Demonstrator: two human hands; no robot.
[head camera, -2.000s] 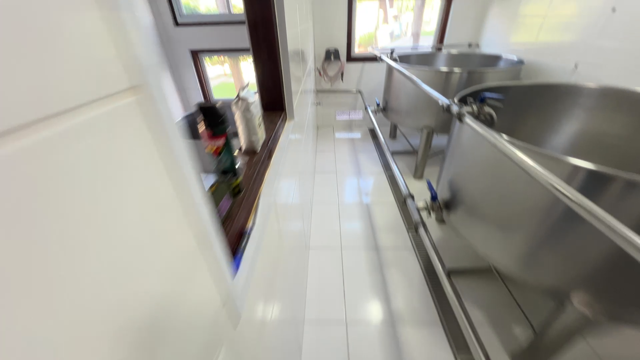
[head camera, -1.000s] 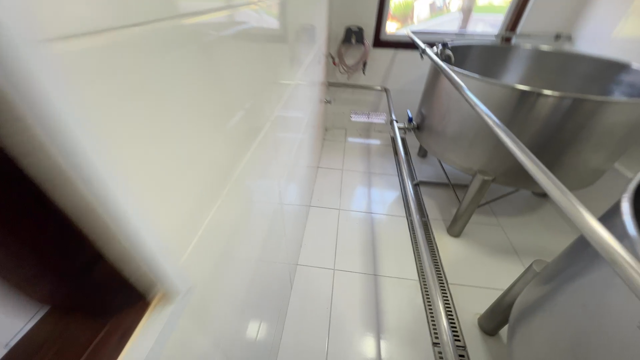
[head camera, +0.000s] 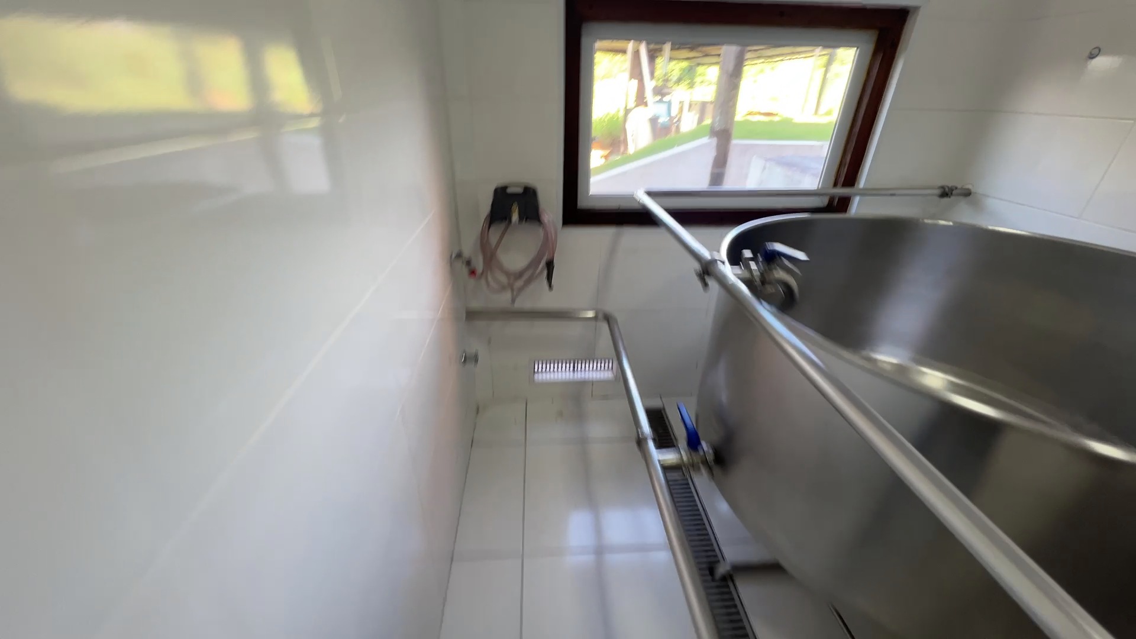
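Neither my left hand nor my right hand shows in the head view. A large round stainless steel vat (head camera: 799, 461) fills the right side. A metal pipe (head camera: 825, 382) slants past its rim, with a blue-handled valve (head camera: 774, 266) joined near the rim. Lower on the vat's side, another valve with an upright blue lever (head camera: 689, 426) connects to a lower steel pipe (head camera: 661, 497). On the far wall hangs a coiled pinkish hose (head camera: 517, 257) on a black holder (head camera: 515, 204).
A glossy tiled wall (head camera: 222, 355) rises close on the left. White floor tiles (head camera: 568, 497) run between it and the lower pipe, beside a slotted floor drain (head camera: 701, 532). A dark-framed window (head camera: 719, 124) and a small vent grille (head camera: 573, 369) are in the far wall.
The view has moved forward along the aisle, so the far window, hose and vat are closer. The opening in the left wall and the nearer vat have left the view.
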